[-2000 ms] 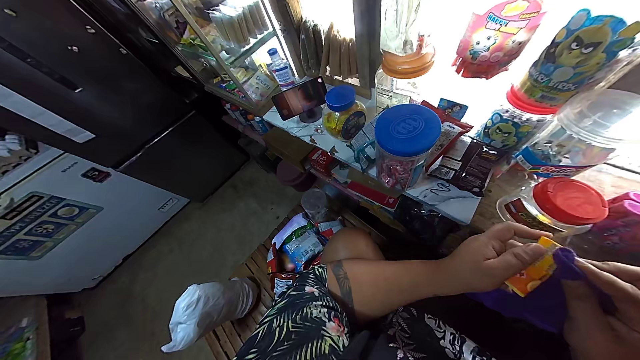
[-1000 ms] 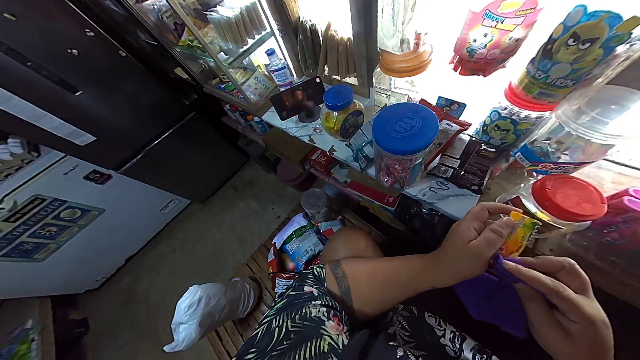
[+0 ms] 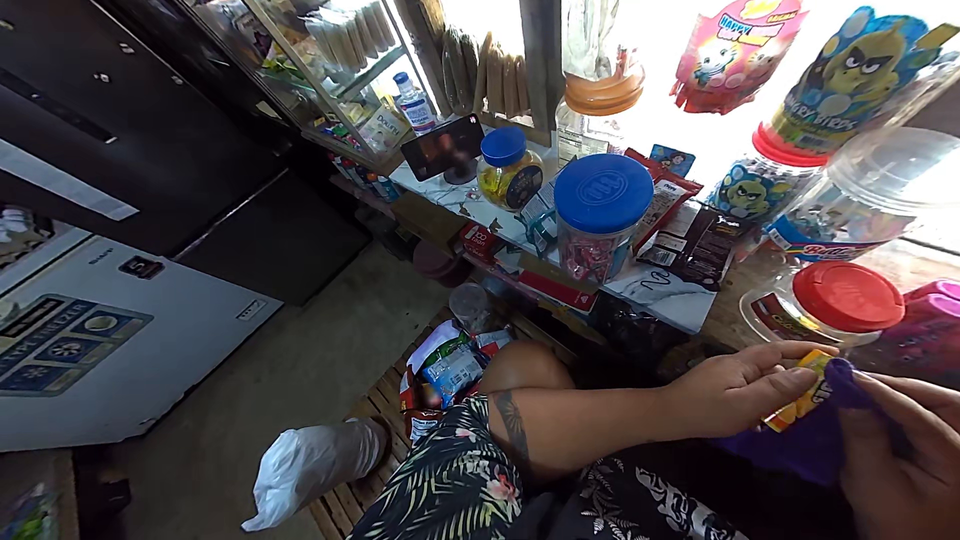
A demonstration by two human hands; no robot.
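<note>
At the lower right my left hand (image 3: 757,386) grips a small yellow and orange candy packet (image 3: 796,405) between thumb and fingers. My right hand (image 3: 904,442) pinches a bunched edge of a purple cloth (image 3: 795,442), which touches the packet's right side. The rest of the cloth hangs below both hands, over the dark lap. Just above my left hand stands a clear jar with a red lid (image 3: 847,296). Part of my right hand lies outside the view.
A marble-patterned shelf (image 3: 667,296) holds a blue-lidded candy jar (image 3: 604,195), a smaller yellow-filled jar (image 3: 510,169), a propped phone (image 3: 444,148) and dark pouches (image 3: 694,247). Snack packs (image 3: 450,367) and a white plastic bag (image 3: 315,465) rest on a slatted wooden bench (image 3: 352,502).
The packet was first near the cloth, then upright above it a second ago; now it lies slanted against the bunched cloth. Both hands have shifted slightly and stay close together.
</note>
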